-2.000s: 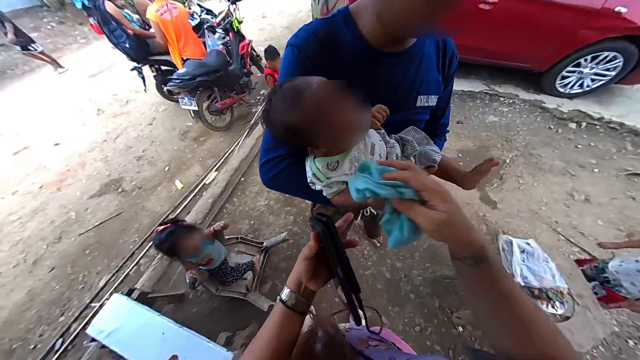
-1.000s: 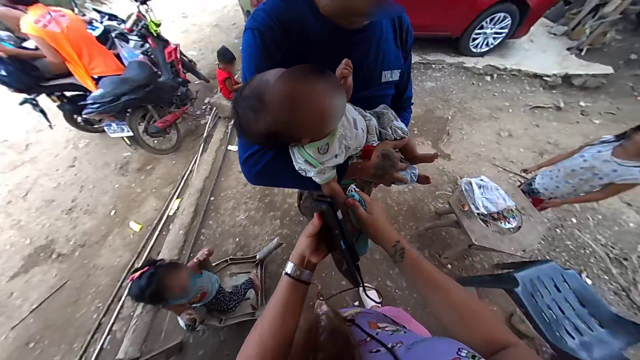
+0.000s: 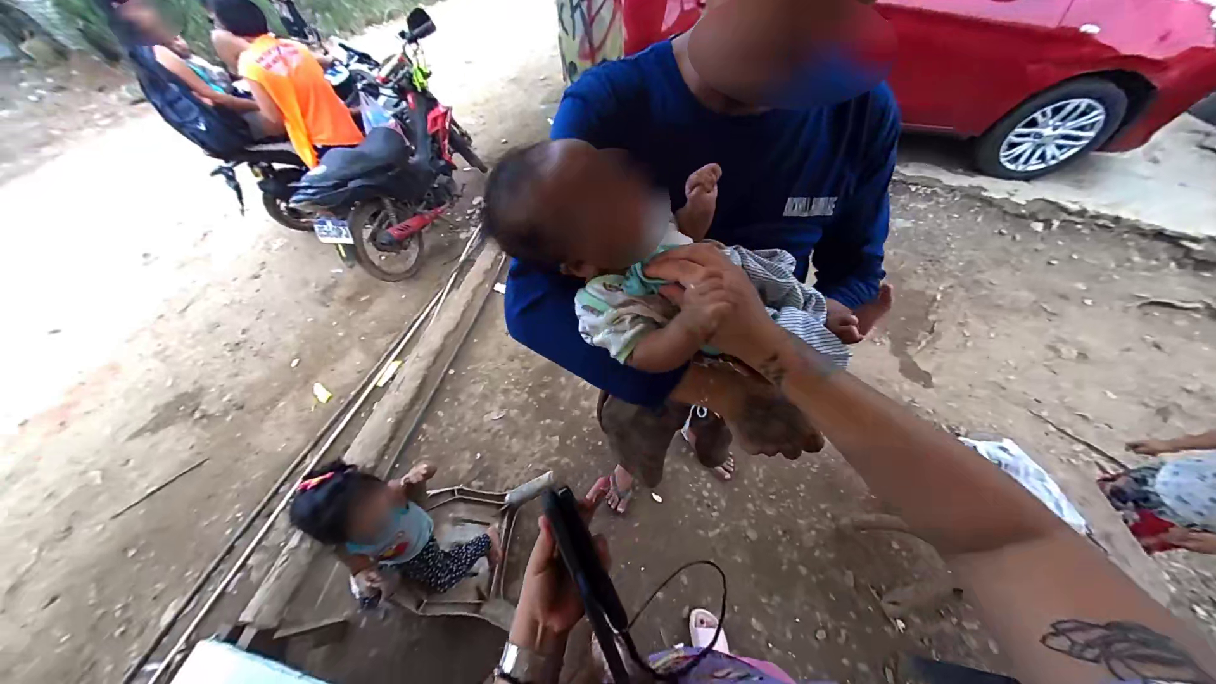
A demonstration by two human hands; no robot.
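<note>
A person in a blue long-sleeved shirt [image 3: 731, 180] holds a baby [image 3: 627, 313] across the chest. My right hand [image 3: 712, 294] is at the baby's upper chest, its fingers closed on a teal cloth [image 3: 646, 275] just below the chin; the baby's hand lies against my fingers. Lower down, my left hand [image 3: 560, 570] grips a black phone-like device [image 3: 581, 570], seen nearly edge-on, with a thin black cable [image 3: 703, 565] looping beside it. A metal band sits on my left wrist.
A small child [image 3: 399, 532] is at a low frame [image 3: 513, 503] at lower left. Motorcycles [image 3: 370, 171] with seated people stand upper left, a red car [image 3: 1035, 76] upper right. A wooden beam [image 3: 399, 408] lies along the dirt ground. Another person [image 3: 1178, 494] is at the right edge.
My right hand has moved up from beside the device to the baby's chest. The left hand keeps hold of the device. The view has shifted.
</note>
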